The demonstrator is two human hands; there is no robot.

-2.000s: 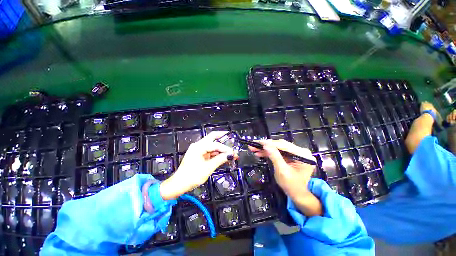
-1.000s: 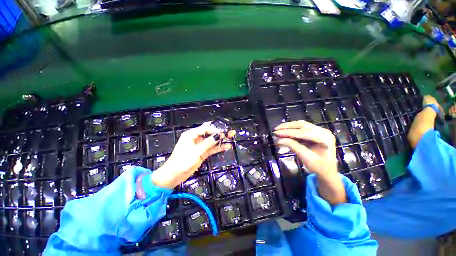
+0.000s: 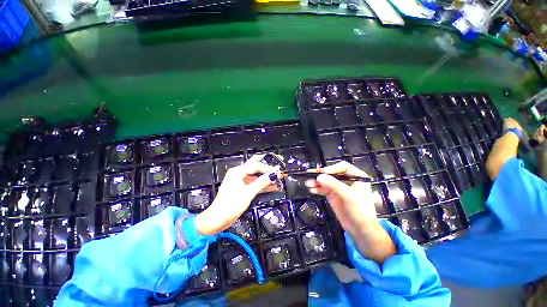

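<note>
My left hand (image 3: 240, 189) pinches a small dark module (image 3: 274, 163) above the centre tray. My right hand (image 3: 346, 193) holds slim dark tweezers (image 3: 336, 175), whose tip points left and reaches the module at my left fingertips. Whether the tip touches it is too small to tell. The centre tray (image 3: 195, 172) is a black shiny grid below both hands. Squarish units with grey centres sit in its left and near pockets; several pockets in the middle are empty. My hands hide part of the tray.
A blue cord (image 3: 245, 244) curls from my left wrist over the centre tray. The left tray (image 3: 51, 180), right tray (image 3: 372, 141) and far-right tray (image 3: 459, 126) lie alongside. A person's hand (image 3: 504, 150) is at the far-right tray. A small pale piece (image 3: 187, 110) lies on the green mat.
One second ago my right hand was farther right, fingers apart, with no tweezers clearly visible. It has moved left, now with the tweezers at the module. My left hand still holds the module.
</note>
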